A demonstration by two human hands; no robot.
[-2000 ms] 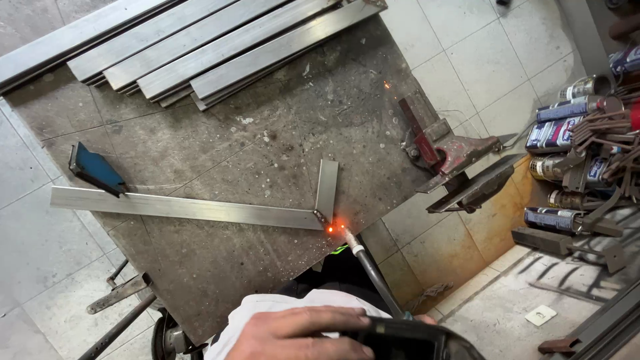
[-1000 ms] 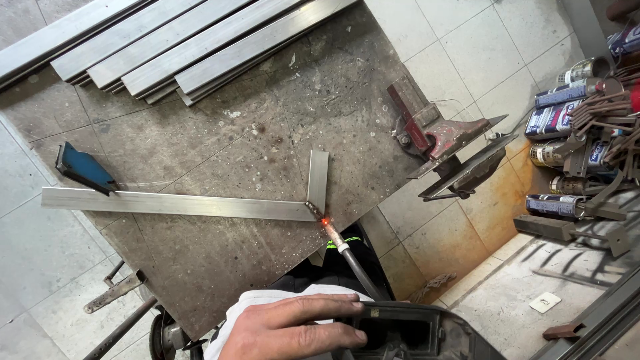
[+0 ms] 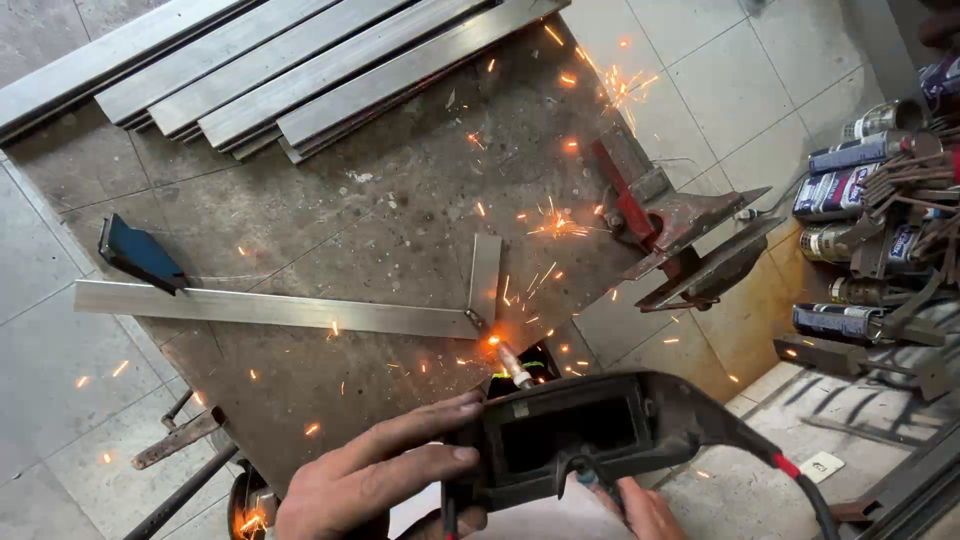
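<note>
My left hand [image 3: 382,469] grips the side of a black welding mask [image 3: 570,435] with a dark lens window, held above the table's near edge. Behind the mask, my right hand [image 3: 649,510] is partly hidden, closed on a welding torch handle. The torch nozzle [image 3: 514,367] points at a glowing spot where a long flat metal bar [image 3: 277,307] meets a short metal bar [image 3: 486,274] at an angle. Orange sparks fly around that corner. A blue block-shaped tool [image 3: 139,251] stands on the long bar's left part.
Several metal profiles [image 3: 322,82] lie stacked along the back of the stained metal table [image 3: 300,225]. A red bench vise [image 3: 667,225] is fixed at its right edge. Cans [image 3: 832,191] and rusty metal pieces [image 3: 915,184] crowd the right side. A rod-like bar [image 3: 180,495] juts out lower left.
The mask has been raised and now covers more of the torch. Many sparks now spread over the table and floor, where one second ago there was only a small glow at the corner.
</note>
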